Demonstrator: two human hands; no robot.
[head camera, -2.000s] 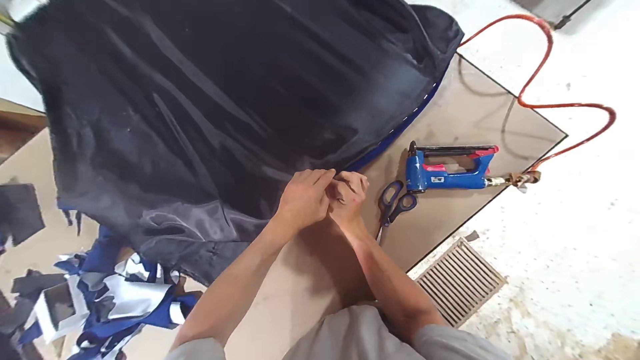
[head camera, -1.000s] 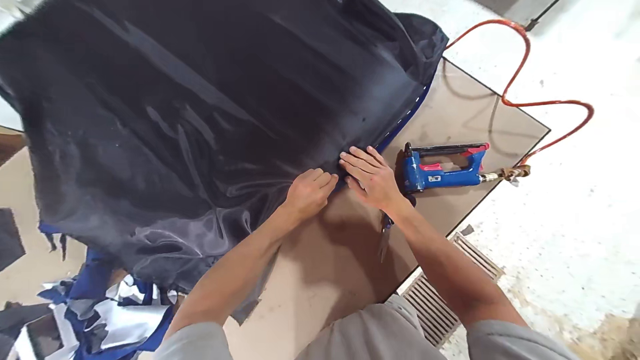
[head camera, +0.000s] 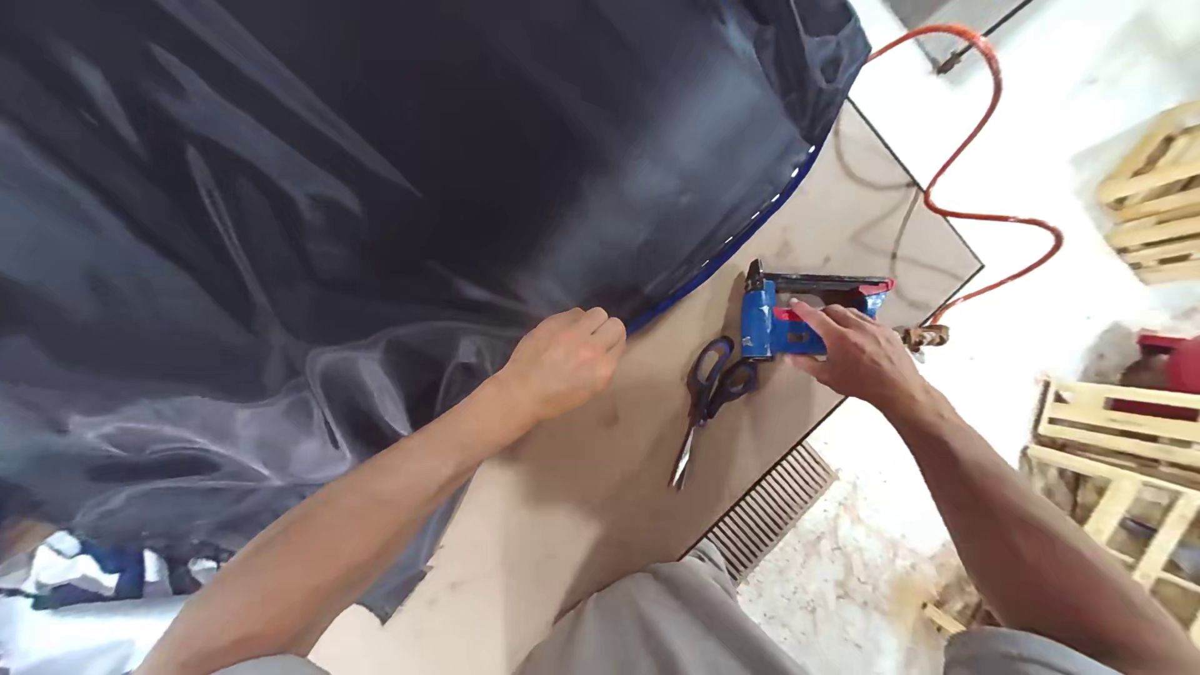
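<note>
Dark, shiny fabric (head camera: 469, 169) covers the left and upper part of the view, with a row of staples along its blue edge (head camera: 722, 258). My left hand (head camera: 572, 361) pinches the fabric at that edge, fingers curled. Off to the right, my right hand (head camera: 858, 356) is around the handle of a blue pneumatic staple gun (head camera: 757, 321), which lies on the tan board table. Scissors (head camera: 703, 398) with dark blue handles lie between my hands, beside the gun's head, blades pointing toward me. What lies under the fabric is hidden.
An orange air hose (head camera: 994, 103) curves from the gun's fitting (head camera: 926, 336) past the table corner (head camera: 980, 267). White and blue fabric scraps (head camera: 84, 572) are at lower left. A slatted grate (head camera: 773, 511) is beside the table edge, and wooden pallets (head camera: 1125, 422) stand on the floor at right.
My right hand has left the fabric edge and moved right onto the staple gun. My left hand remains at the edge. The scissors, partly covered by my right arm a second ago, now show fully.
</note>
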